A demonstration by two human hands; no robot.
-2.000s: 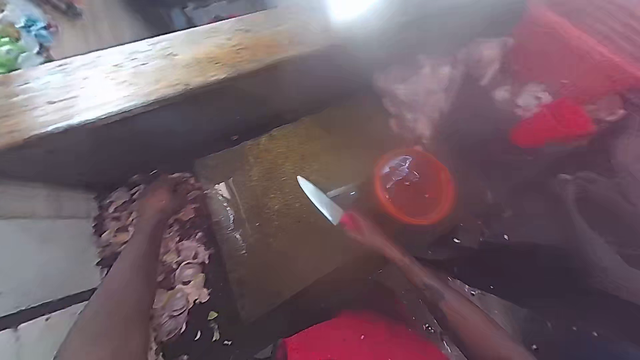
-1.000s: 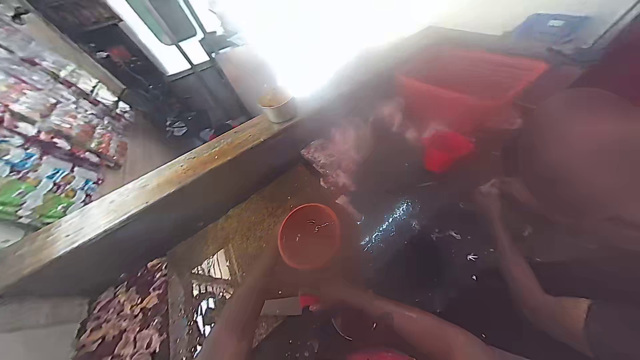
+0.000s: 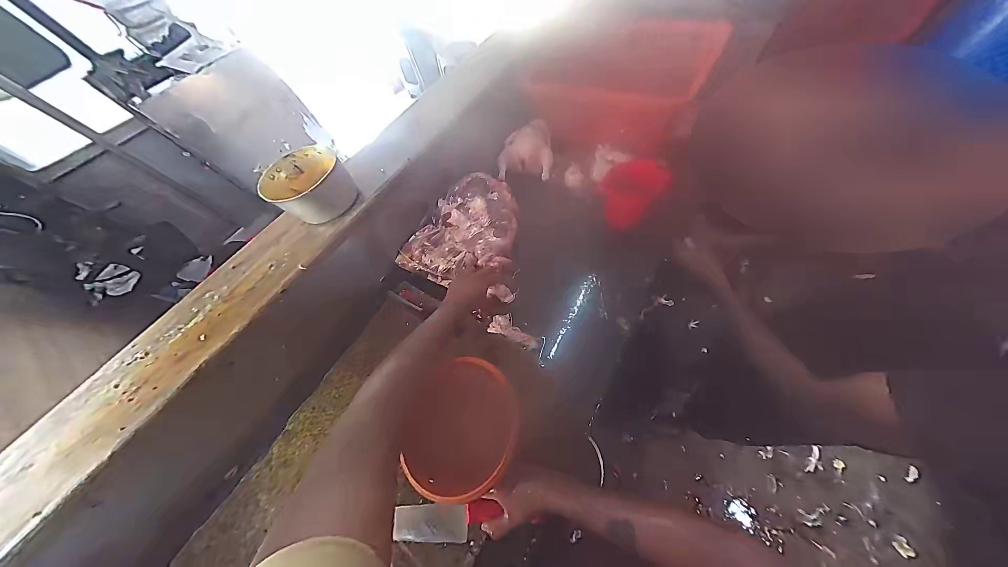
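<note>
My left hand point(image 3: 476, 287) reaches forward onto the near edge of a heap of raw meat pieces point(image 3: 468, 224); whether its fingers have closed on a piece is hidden. Low in the view, my right hand point(image 3: 512, 504) grips the red handle of a knife point(image 3: 431, 524), its blade pointing left. An orange plastic bowl point(image 3: 461, 429) lies between my forearms, just beyond the knife. Small meat scraps point(image 3: 512, 329) rest on the dark wet surface close to my left hand.
A ledge point(image 3: 197, 346) runs along the left, with a metal pot point(image 3: 311, 185) on it. Farther back are a red crate point(image 3: 622, 87), a red plastic container point(image 3: 634, 189) and a whole plucked chicken point(image 3: 528, 150). A co-worker's arm point(image 3: 756, 331) reaches in from the right.
My left hand has moved from beside the orange bowl forward to the meat heap. My right hand still holds the knife. The view has shifted.
</note>
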